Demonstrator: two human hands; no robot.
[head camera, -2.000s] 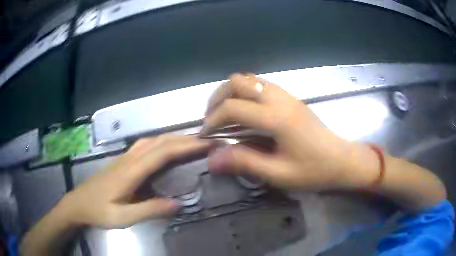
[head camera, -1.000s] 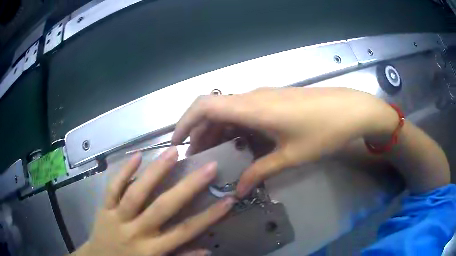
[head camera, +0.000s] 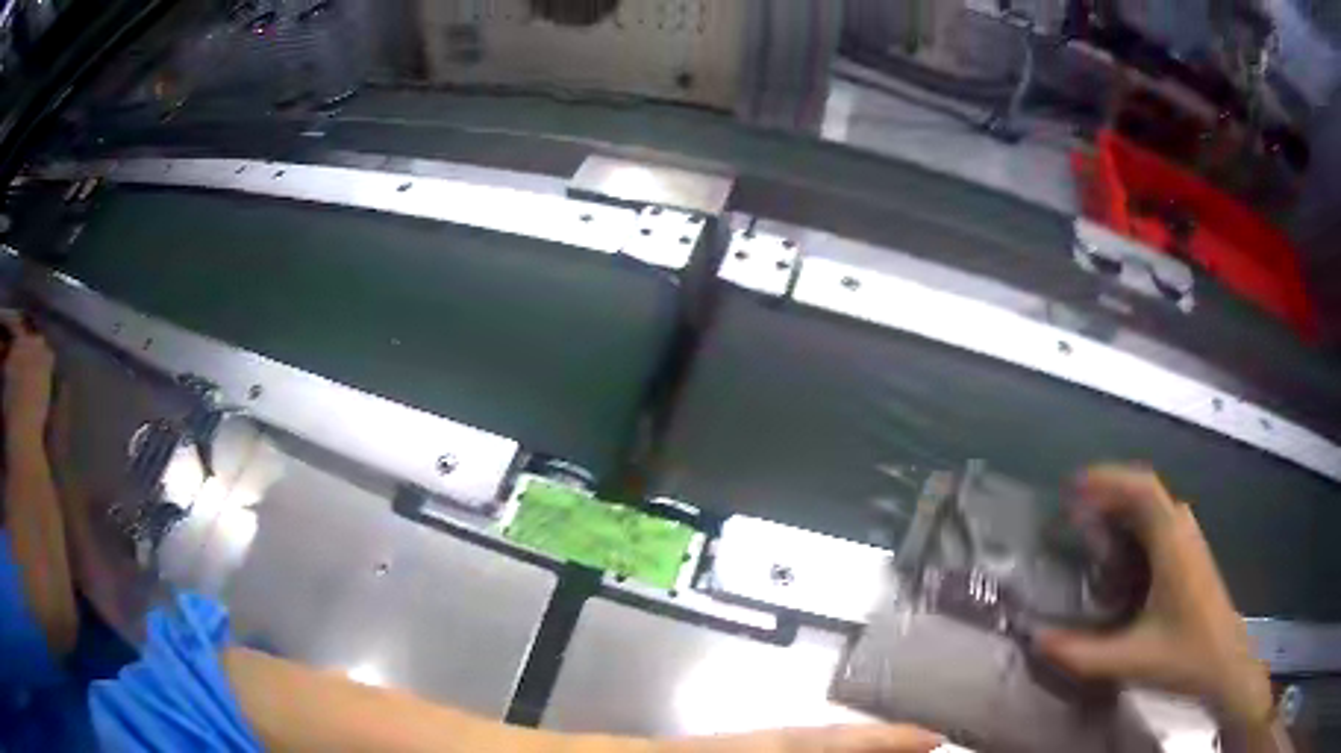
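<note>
A dark-grey carrier fixture (head camera: 956, 655), blurred, is tilted across the bright guide rail at the lower right, its upper part over the belt. My right hand (head camera: 1154, 603) holds its right side, fingers above and thumb lower on its face. My left forearm runs along the bottom edge. My left hand (head camera: 868, 739) is mostly cut off; its fingertips are by the fixture's lower edge, and contact cannot be told. Round seats and small parts on the fixture are too blurred to tell apart.
A dark-green conveyor belt (head camera: 397, 324) crosses beyond the steel bench (head camera: 368, 589). A green label (head camera: 603, 533) sits at the rail joint. A red tray (head camera: 1206, 221) is beyond the belt. Another person's arm (head camera: 33, 471) shows at far left.
The view has swung left and up. The fixture, flat on the bench before, is now tilted over the rail in my right hand. My left hand has moved off its face to the lower edge.
</note>
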